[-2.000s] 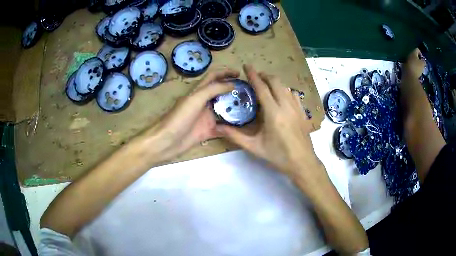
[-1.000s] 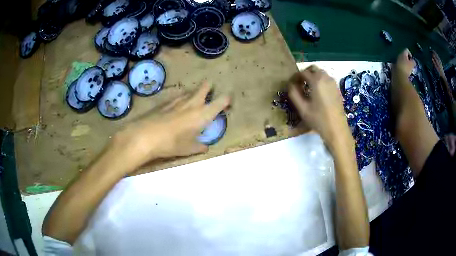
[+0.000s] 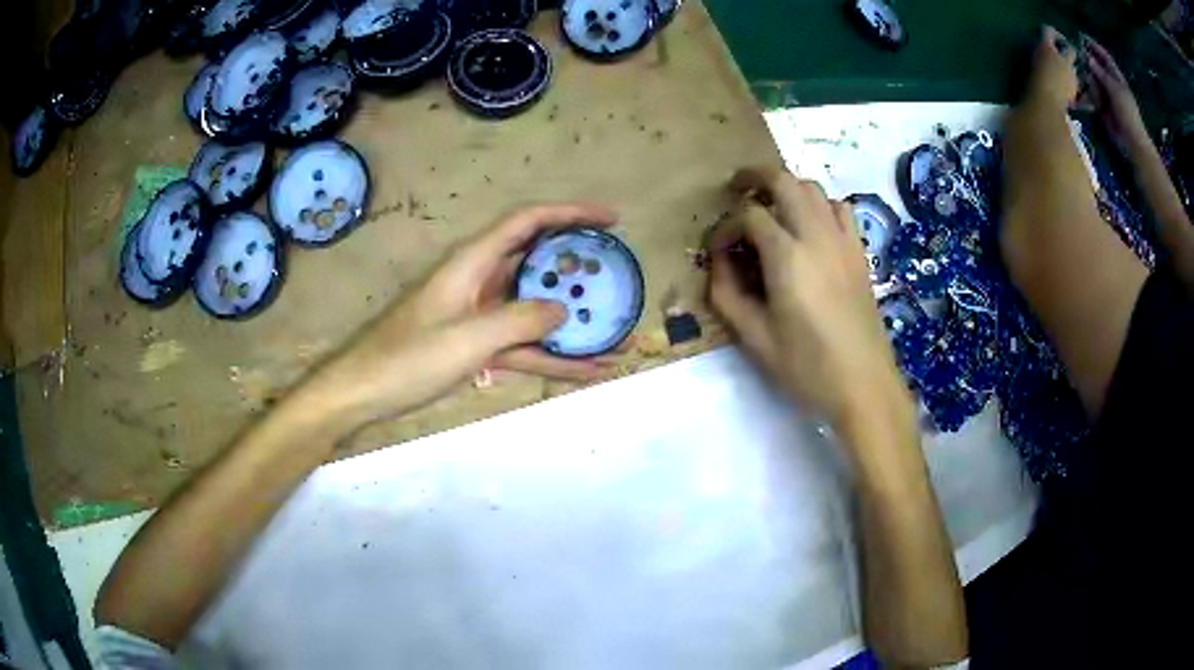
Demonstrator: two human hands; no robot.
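A round housing with a dark rim and a pale, holed inner face lies face up near the board's front edge. My left hand holds it from the left, thumb on the face and fingers around the rim. My right hand is to its right, fingers bent together over the pile of small fittings, which it mostly covers; whether it pinches one cannot be told. A small dark square piece lies on the board between my hands.
More housings lie at the left and heap up along the far edge. A white sheet lies nearest me. At right are a heap of blue and silver small parts, another person's arms and a housing on the green bench.
My left hand, which was blurred over a housing, now grips it, face in view, slightly further right. My right hand has shifted a little left and down. The view has shifted somewhat.
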